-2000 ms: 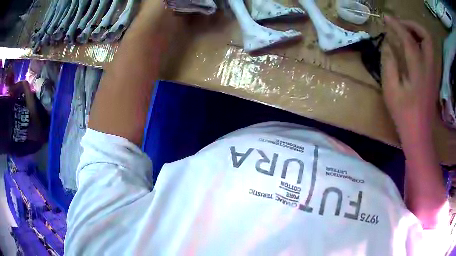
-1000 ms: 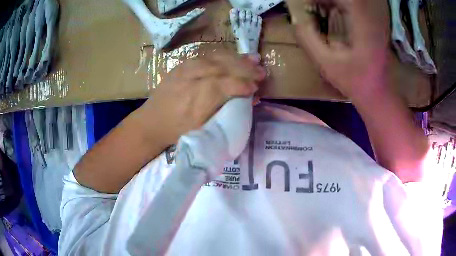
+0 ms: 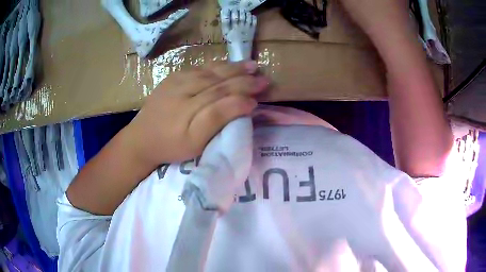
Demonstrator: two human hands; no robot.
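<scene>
My left hand (image 3: 186, 106) is closed around the shaft of a white-grey prop leg (image 3: 229, 154). Its toe end (image 3: 239, 26) points away from me over the table, and its upper end hangs over my shirt. The toes are splayed, with dark lines between them. My right hand (image 3: 367, 8) is cut off by the top edge of the picture; its fingers are out of view, so what it holds cannot be seen. A black tangle of trim pieces (image 3: 305, 18) lies on the table between the toe end and my right forearm.
Brown cardboard table with shiny tape (image 3: 90, 90). Stacked legs (image 3: 18, 53) lie at the left. A loose leg (image 3: 144, 34) lies left of the held toes, another (image 3: 429, 37) at the right. A blue bin (image 3: 80, 143) with pale legs stands below left. A black cable (image 3: 471, 82) is at right.
My left hand first came back from the far side and took a leg, toes outward. In the last second my right hand moved up past the black tangle, partly out of the picture.
</scene>
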